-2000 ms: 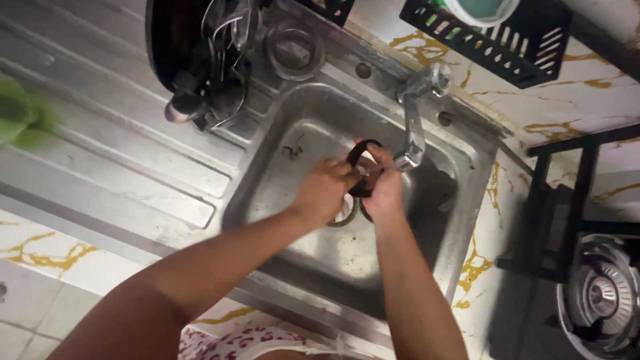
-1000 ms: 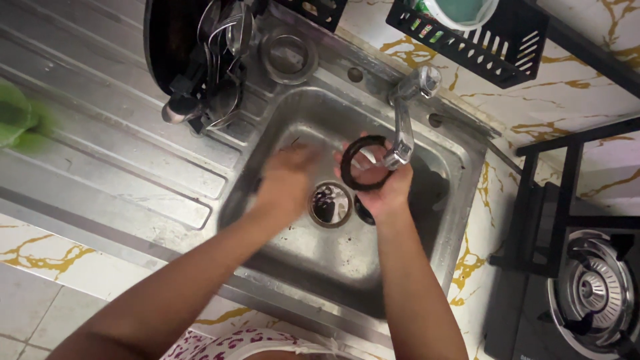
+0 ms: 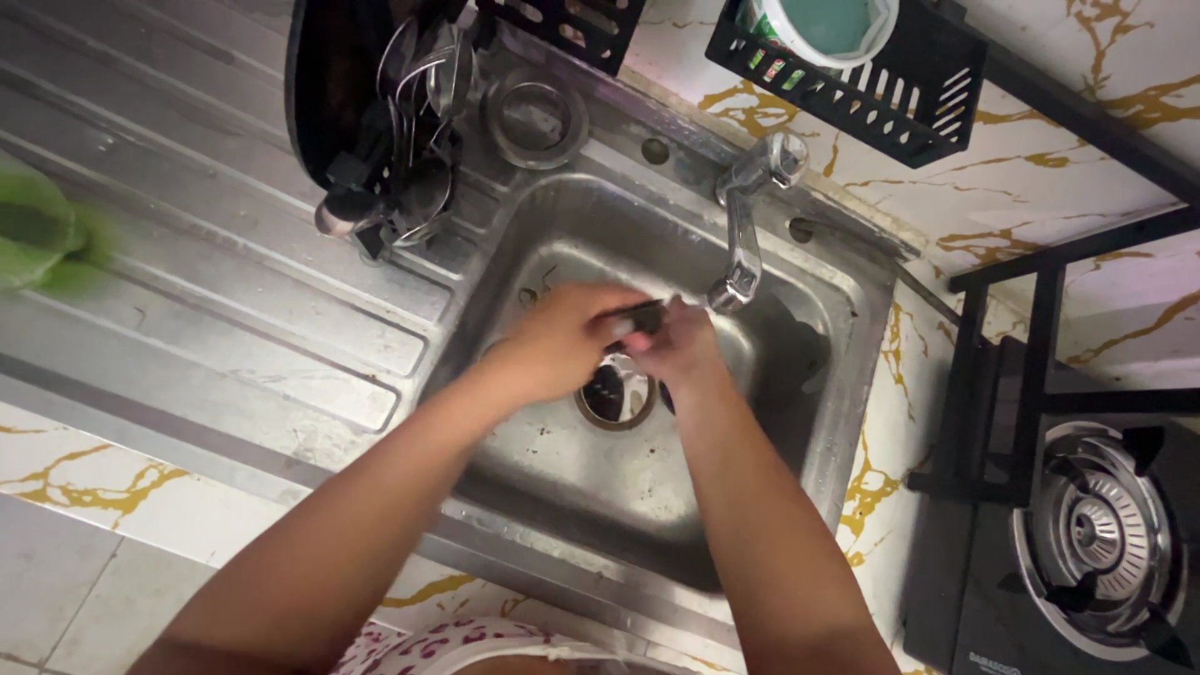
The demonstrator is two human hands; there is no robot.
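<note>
Both hands are over the stainless steel sink basin (image 3: pixel 600 506), just left of and below the faucet spout (image 3: pixel 741 262). Between them is a dark ring (image 3: pixel 645 317), turned nearly edge-on, partly covered by fingers. My left hand (image 3: pixel 562 342) closes its fingers on the ring's left side. My right hand (image 3: pixel 684 342) holds it from the right; its fingertips are blurred. Beneath the hands the round drain opening (image 3: pixel 615 392) shows in the basin floor, with dark and bright patches inside it. Part of a dark round thing shows beside my right wrist.
Left of the basin is a ribbed drainboard (image 3: pixel 234 281) with a cutlery holder (image 3: pixel 375 187), a black pan (image 3: pixel 323 84) and a metal strainer ring (image 3: pixel 536 117). A blurred green thing (image 3: pixel 33 230) lies far left. A black basket (image 3: pixel 900 103) holds a white tub (image 3: pixel 834 28); a gas burner (image 3: pixel 1092 534) stands right.
My left hand, blurred and apart from the ring a second ago, has moved right and grips it. The ring, seen face-on in my right hand then, is now turned nearly edge-on.
</note>
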